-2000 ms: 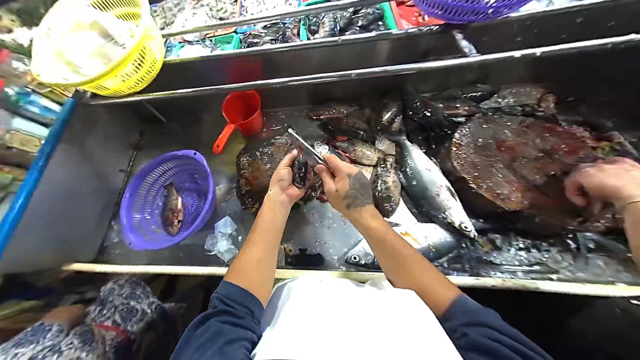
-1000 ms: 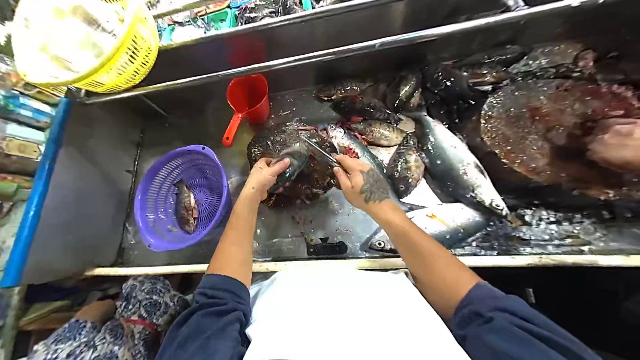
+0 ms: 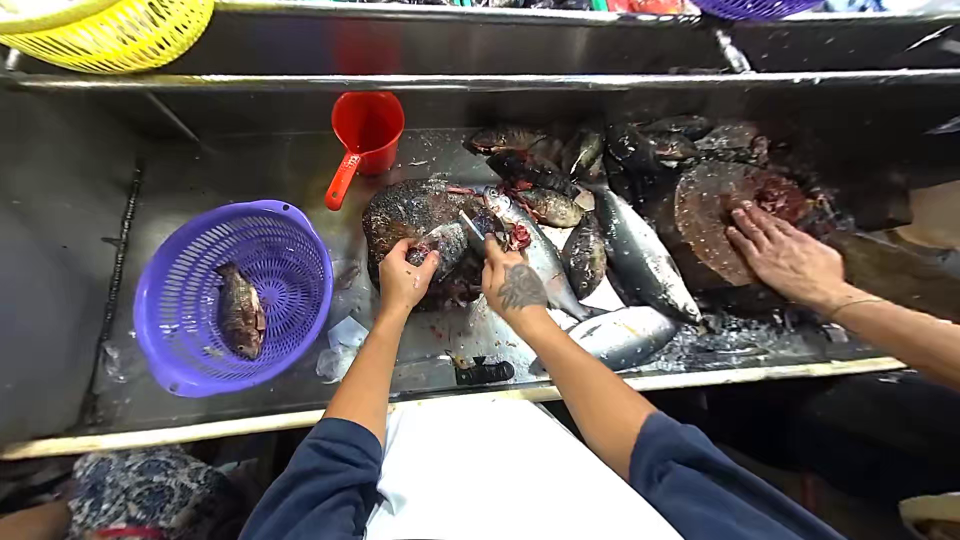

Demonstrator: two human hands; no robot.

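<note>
My left hand (image 3: pixel 406 276) grips a small dark fish (image 3: pixel 446 244) over a round, wet chopping block (image 3: pixel 397 210). My right hand (image 3: pixel 510 279) is closed on a thin tool (image 3: pixel 471 223), perhaps a knife, whose tip points up and left beside that fish. A silvery fish (image 3: pixel 541 259) with red flesh showing near its head lies just right of the block. Several dark fish (image 3: pixel 585 255) and larger silver fish (image 3: pixel 646 255) lie farther right. A purple basket (image 3: pixel 174 375) to the left holds one fish (image 3: pixel 241 311).
A red dipper (image 3: pixel 367 135) stands behind the block. A black-handled knife (image 3: pixel 484 372) lies near the metal trough's front rim (image 3: pixel 225 429). At right, another person's hand (image 3: pixel 795 259) rests on a second chopping block (image 3: pixel 701 217). A yellow basket (image 3: pixel 142 34) is at the upper left.
Both my hands stay over the block, fish in the left and tool in the right. The other person's hand now lies flat with fingers spread on the second block. The view has shifted.
</note>
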